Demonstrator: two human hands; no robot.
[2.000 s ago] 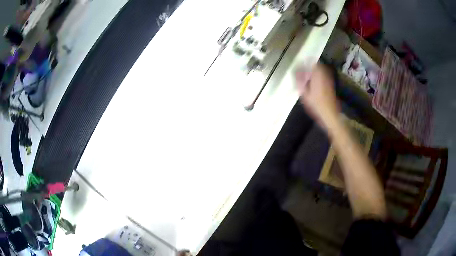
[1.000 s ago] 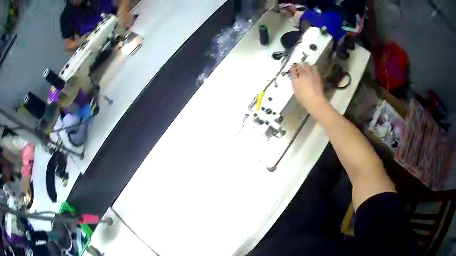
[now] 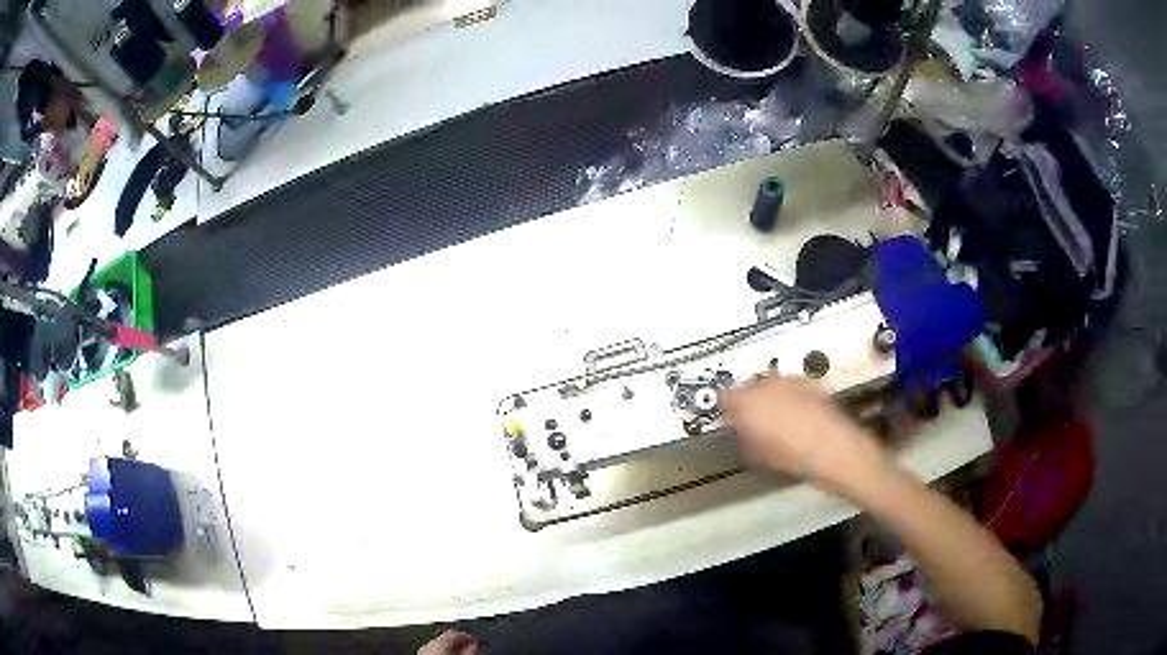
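The white sewing machine [image 3: 614, 429] lies lengthwise on the white table [image 3: 384, 448], with small black knobs and metal parts on it. My right hand [image 3: 800, 429] reaches in from the lower right over the machine. Its fingertips are at a round metal part [image 3: 704, 401] on top. The fingers are blurred, and I cannot tell if they hold anything. My left hand [image 3: 449, 642] is small and cut off by the bottom edge, so its grip is hidden.
A dark thread cone [image 3: 768, 205] stands behind the machine. A blue cover [image 3: 928, 314] is at its right end. Another machine with a blue part [image 3: 134, 507] is at lower left, near a green basket [image 3: 141, 301]. A red bag [image 3: 1043, 486] and dark garments [image 3: 1043, 243] are at right.
The view has turned towards the right end of the table, so the machine now lies nearly level. My right hand remains over the machine. My left hand's edge has come into view at the bottom.
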